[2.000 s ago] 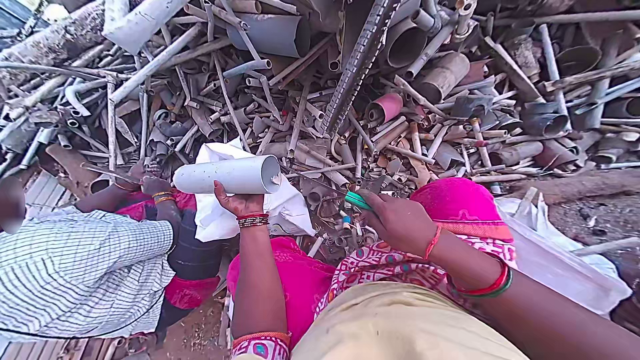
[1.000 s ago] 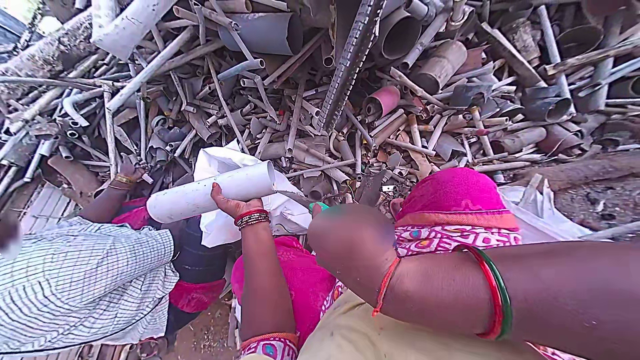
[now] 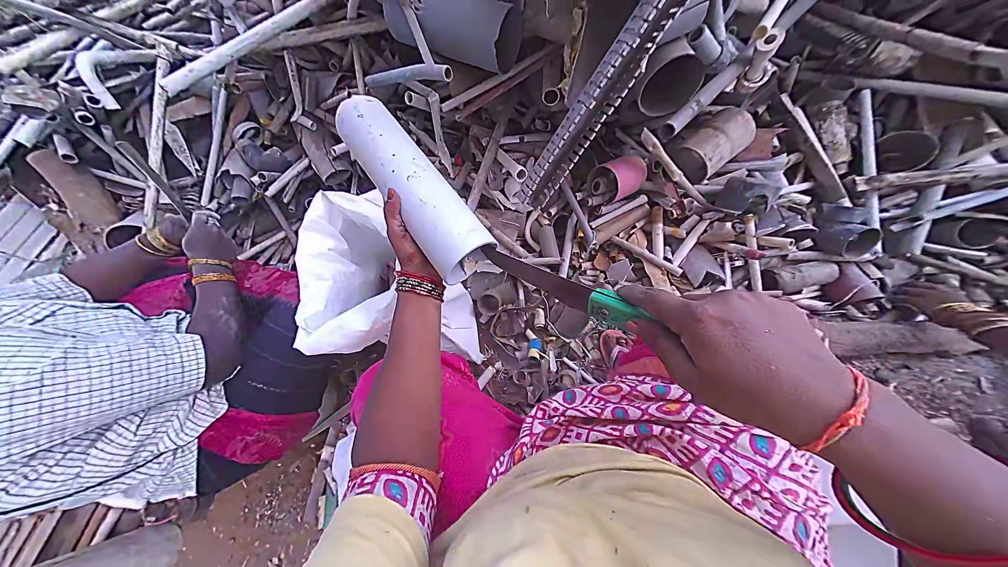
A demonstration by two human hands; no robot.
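Observation:
My left hand (image 3: 411, 244) grips a thick white plastic pipe (image 3: 409, 185) from below, near its lower end. The pipe slants from upper left to lower right, its open end towards my right hand. My right hand (image 3: 709, 346) is closed around the green handle (image 3: 616, 309) of a knife. The dark knife blade (image 3: 543, 282) points left, and its tip is at the rim of the pipe's open end; whether it reaches inside is hard to tell. Behind my left hand lies a white sack (image 3: 342, 276), partly hidden by my wrist.
A heap of scrap pipes (image 3: 709, 228) fills the ground ahead. A dark slotted metal strip (image 3: 602, 102) rises from it. On the left sits a person in a checked shirt (image 3: 102, 394), hands near the heap. Another person's banded arm (image 3: 961, 311) shows at the right edge.
The white pipe has tilted, its far end now pointing up and left. My right hand and the knife have moved, and the blade shows more plainly. An arm has appeared at the right edge.

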